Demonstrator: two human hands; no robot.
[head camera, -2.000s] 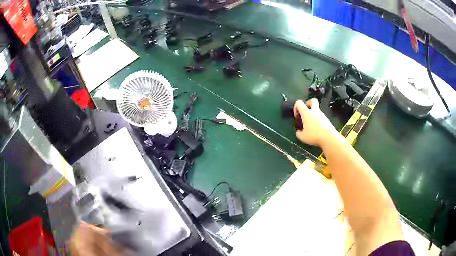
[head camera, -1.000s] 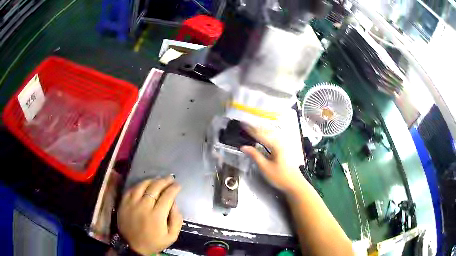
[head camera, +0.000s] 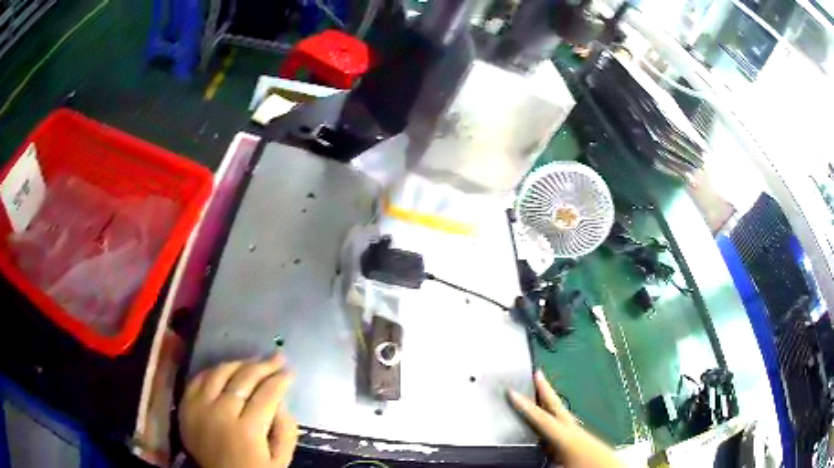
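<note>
A black power adapter (head camera: 393, 265) sits in the pale fixture (head camera: 377, 296) under the silver welding horn (head camera: 498, 123). Its cable (head camera: 471, 291) runs right to a dark bundle at the plate's edge. The dark clamp bar (head camera: 386, 358) with a round ring lies in front of the fixture. My left hand (head camera: 240, 411) rests at the plate's front left corner, fingers loosely curled, holding nothing visible. My right hand (head camera: 554, 422) is at the front right edge of the plate, partly cut off by the picture's bottom, away from the adapter.
The silver base plate (head camera: 274, 265) spans the middle. A red basket (head camera: 128, 315) with clear bags stands left. A white desk fan (head camera: 565, 210) stands right of the plate. More black adapters (head camera: 709, 402) lie on the green belt (head camera: 599, 366). A red object (head camera: 329, 57) is behind.
My right hand has let go of the adapter and moved down to the plate's front right edge. The adapter stays in the fixture. My left hand remains near the front left corner.
</note>
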